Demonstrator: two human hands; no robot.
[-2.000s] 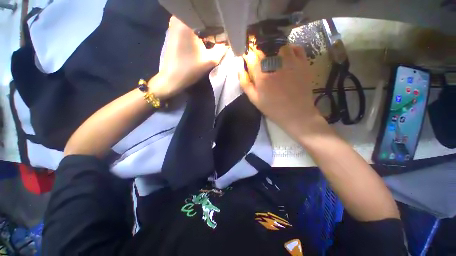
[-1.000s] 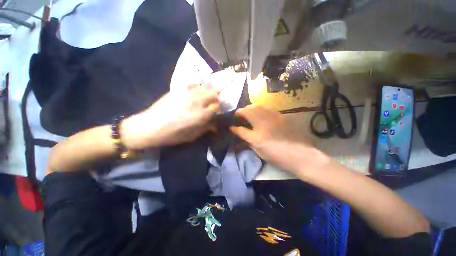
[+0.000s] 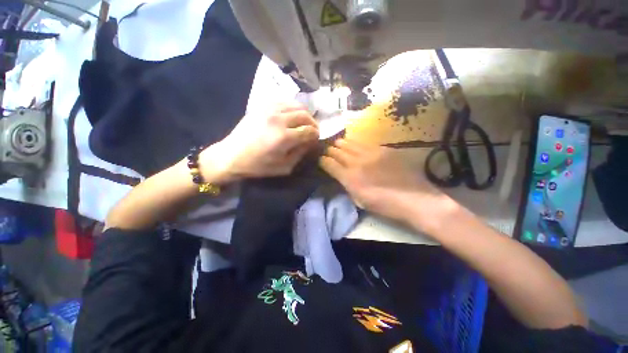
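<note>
The black garment panel spreads over the left of the table and also hangs over the front edge. A light grey garment panel lies under and beyond my left hand, bright under the lamp near the presser foot and needle. My left hand is closed on the cloth just in front of the needle. My right hand has its fingertips on the same cloth edge, close beside the left fingers. A small folded grey piece hangs below the hands. The fingertips' exact hold is partly hidden.
The sewing machine head stands above the hands. Black-handled shears lie to the right of the needle, then a lit smartphone near the table's right. A red container is at lower left and a blue basket below the table.
Both hands have drawn back from the needle towards me and come together on the cloth. The small grey piece now hangs below them. The view has shifted, showing more of the machine head.
</note>
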